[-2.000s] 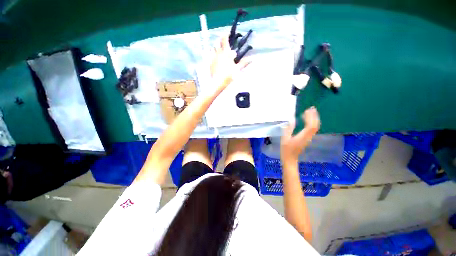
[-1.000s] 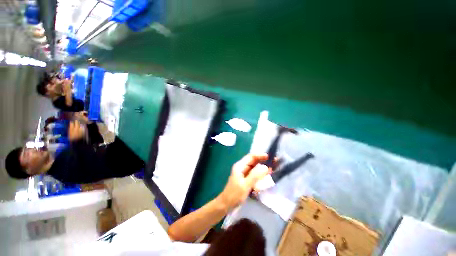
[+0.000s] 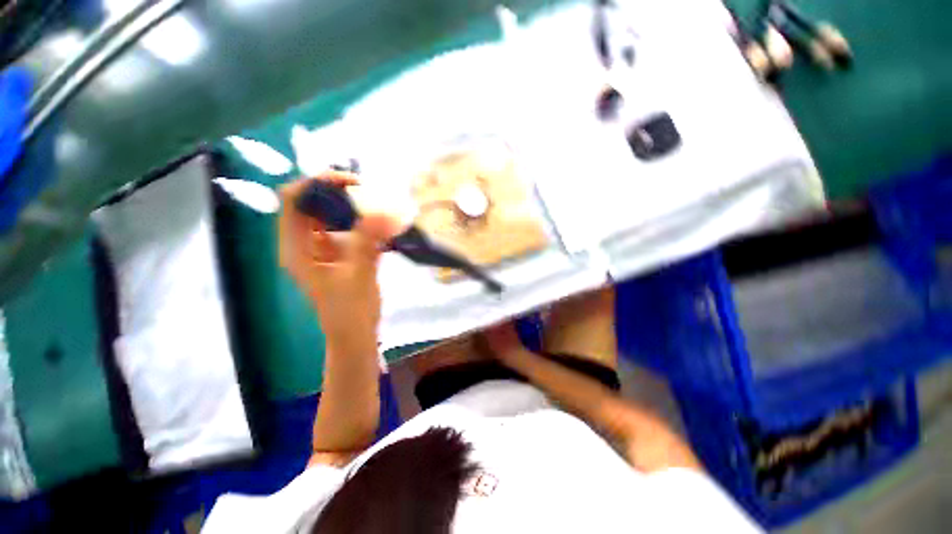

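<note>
My left hand [image 3: 336, 245] is closed on a black leg assembly [image 3: 444, 256]. Its thick dark end is among the fingers and a tapering prong points right, over the cardboard's near edge. My right hand [image 3: 507, 342] is low at my lap by the table edge, small and blurred, and its fingers cannot be made out. The brown cardboard square [image 3: 514, 232] bears a small white cap [image 3: 472, 199]. A rounded black block [image 3: 653, 136] sits on the white board [image 3: 694, 198]. A small dark piece [image 3: 609, 101] and a blurred dark part [image 3: 603, 31] lie beyond it.
A black-rimmed lined tray [image 3: 238, 344] lies at left. Two white pointed bottles [image 3: 259, 156] lie between it and the work spot. Black-and-cream leg parts [image 3: 809, 37] lie at top right. Blue crates [image 3: 720, 365] stand below the bench at right; one holds parts.
The view has swung back from the left to the work spot. My left hand still holds the black assembly, now with a prong pointing right. My right hand now shows at my lap.
</note>
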